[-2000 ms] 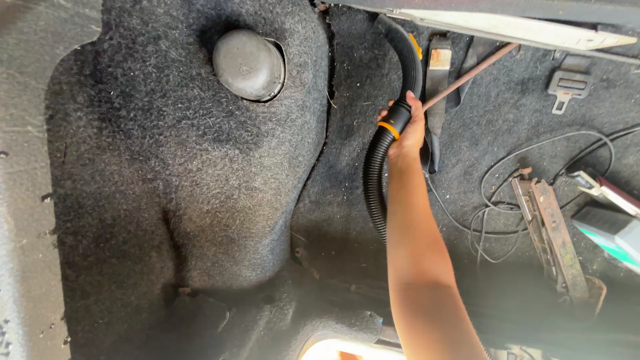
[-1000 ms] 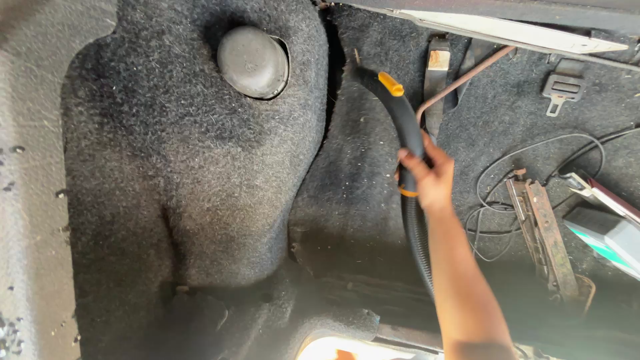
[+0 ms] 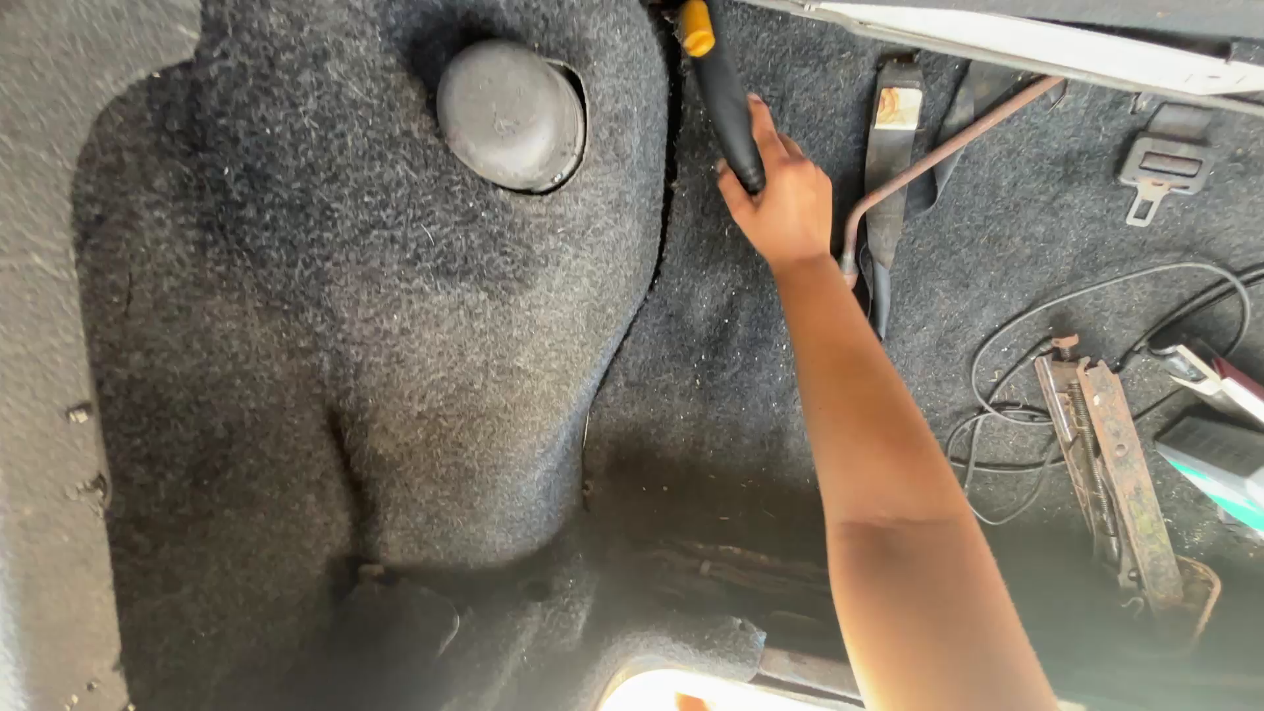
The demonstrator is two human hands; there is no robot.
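My right hand [image 3: 785, 197] is closed around the black handle end of a vacuum cleaner hose [image 3: 729, 109], which carries a yellow piece [image 3: 696, 28] near the top edge. The hose slants up and to the left, beside the dark seam between the raised carpeted hump [image 3: 474, 375] and the carpeted vehicle floor [image 3: 691, 375]. Its tip is cut off or hidden at the top, and the part below my hand is hidden. A round dark grey cap [image 3: 509, 117] stands in the hump, left of the hose. My left hand is not in view.
Right of my hand lie a bent rusty metal rod [image 3: 953, 146], belt webbing [image 3: 892, 168] and a seat belt buckle [image 3: 1167, 163]. Farther right are a looped black cable [image 3: 1071, 294], a rusty scissor jack [image 3: 1126, 474] and a grey-and-green box [image 3: 1215, 459]. A pale metal edge [image 3: 1037, 44] crosses the top.
My right hand, with the hose in it, has moved up and to the left since one second ago. The yellow piece has come to the top edge by the seam.
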